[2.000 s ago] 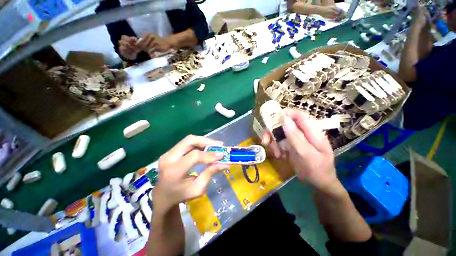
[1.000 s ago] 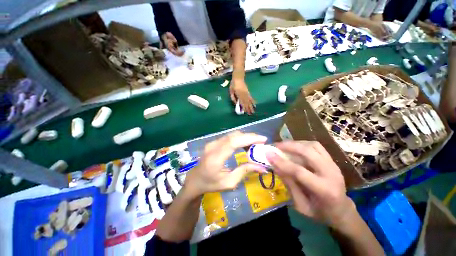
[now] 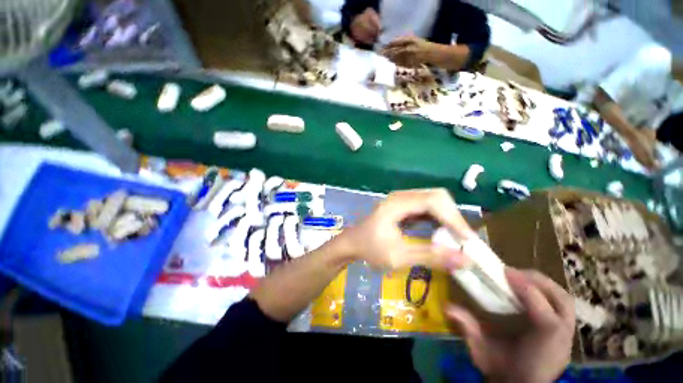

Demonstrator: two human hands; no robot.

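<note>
A closed-looking white unit (image 3: 479, 275) is held between both hands above the yellow and grey printed mat (image 3: 356, 295). My left hand (image 3: 404, 228) grips its upper end with bent fingers. My right hand (image 3: 528, 329) holds its lower end. The hands and unit are blurred, and no blue or green shows on the unit. White curved housings (image 3: 273, 238) are piled left of my hands, two with blue and green parts showing. A dark loop (image 3: 419, 286) lies on the yellow print.
The green conveyor belt (image 3: 314, 153) crosses behind the mat, carrying scattered white units (image 3: 235, 140). A blue tray (image 3: 45, 254) with beige pieces is at left. A large carton (image 3: 524, 232) of beige covers stands at right. People work across the belt. A fan (image 3: 34, 26) is at upper left.
The view has swung right-to-left, bringing the tray fully in. The unit has turned from end-on to slanted, with both hands still on it. The opposite worker's hand has withdrawn from the belt.
</note>
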